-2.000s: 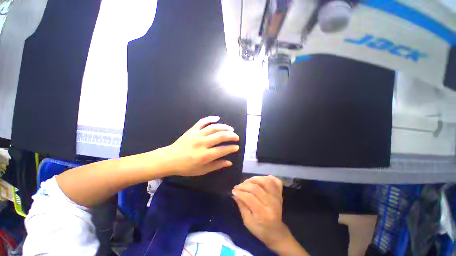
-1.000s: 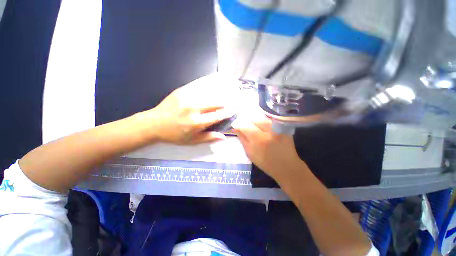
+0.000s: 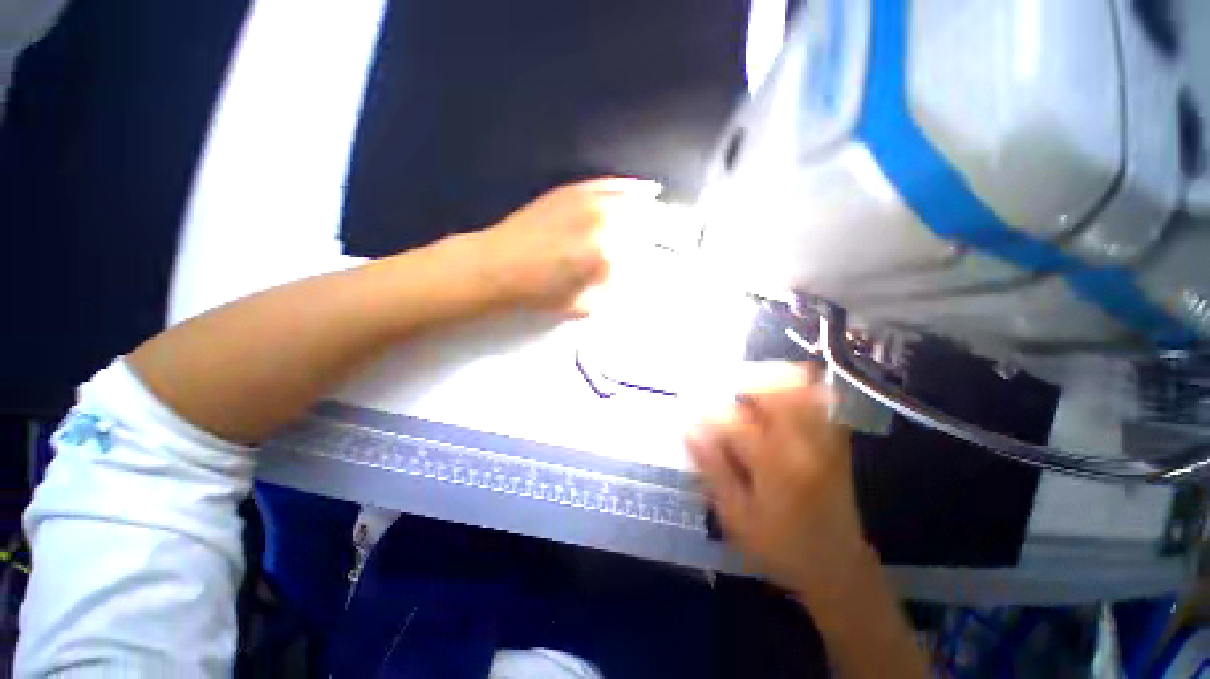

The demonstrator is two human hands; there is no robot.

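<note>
A black fabric panel (image 3: 531, 106) lies flat on the white table, its near edge beside my left hand. My left hand (image 3: 564, 246) is at that edge by the bright lamp glare; its fingertips are washed out, so its grip cannot be told. My right hand (image 3: 783, 464) is blurred, below the needle area, fingers bent; whether it holds anything cannot be told. A second black panel (image 3: 955, 484) lies right of my right hand, under the sewing machine (image 3: 995, 146). The needle and presser foot are hidden by glare and the machine head.
Another dark panel (image 3: 93, 199) lies at the far left. A thin dark looped outline (image 3: 621, 385) shows on the white bed between my hands. A ruler strip (image 3: 504, 478) runs along the table's front edge. Blue plastic shows below the table at right.
The view has shifted, with the machine head larger and nearer. The left panel's near edge now shows above my left forearm. My hands have moved apart; my right hand is lower and to the right.
</note>
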